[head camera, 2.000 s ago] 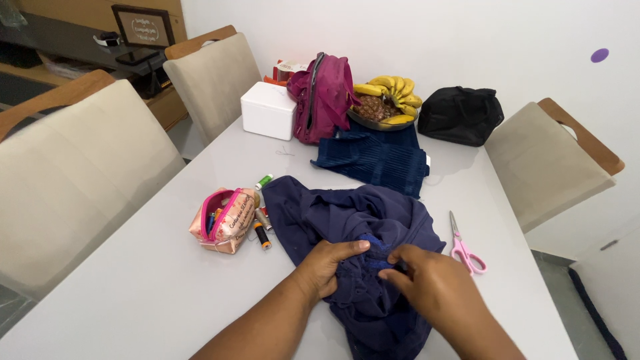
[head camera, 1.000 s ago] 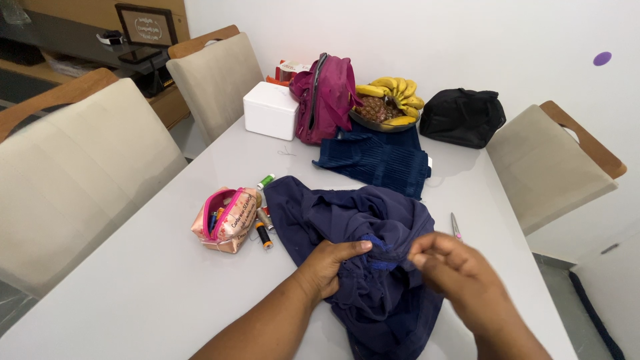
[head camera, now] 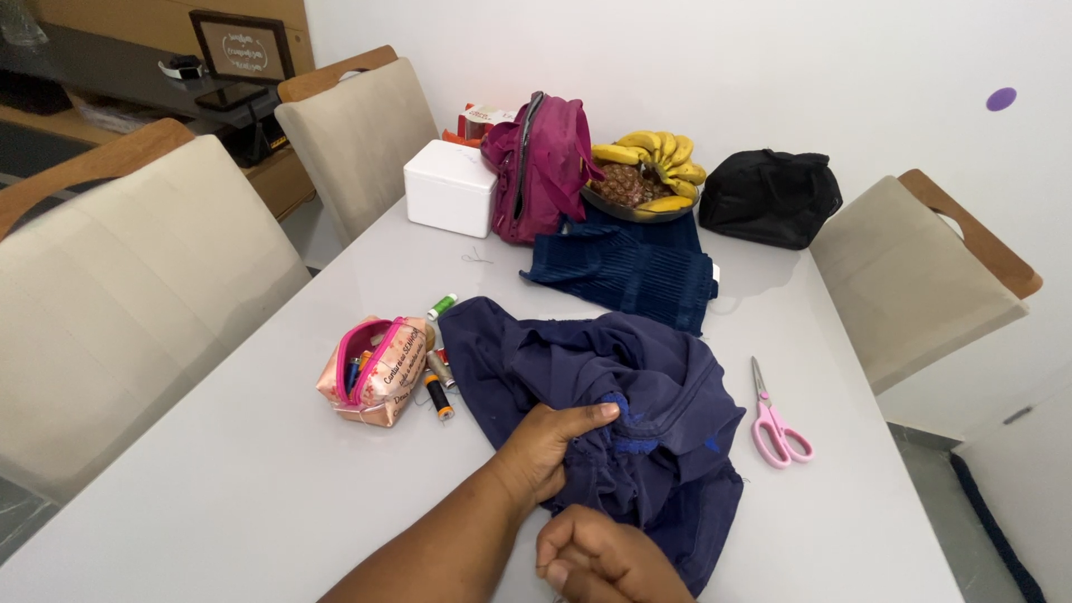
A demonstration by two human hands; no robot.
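Navy fabric (head camera: 670, 360) lies bunched on the white table, with blue stitching or lace near its middle. My left hand (head camera: 544, 452) grips a fold of it, the thumb on top beside the blue part. Below, at the bottom edge of the view, my right hand (head camera: 607, 557) has thumb and fingertips pinched together; whether a needle or thread is between them cannot be seen. Pink-handled scissors (head camera: 775, 423) rest to the right of the fabric. Left of it stand an open patterned pouch (head camera: 389, 377), a black thread spool (head camera: 437, 397), a grey spool (head camera: 440, 368) and a green spool (head camera: 442, 306).
Toward the wall are a white box (head camera: 450, 188), a magenta backpack (head camera: 544, 172), a fruit bowl (head camera: 645, 211) with bananas and pineapple, a black bag (head camera: 770, 199) and dark blue ribbed cloth (head camera: 628, 268). Beige chairs (head camera: 142, 310) flank the table (head camera: 209, 494).
My right hand has moved from the right side of the blue part down toward the bottom of the view, uncovering the scissors. My left hand keeps its hold on the navy fabric.
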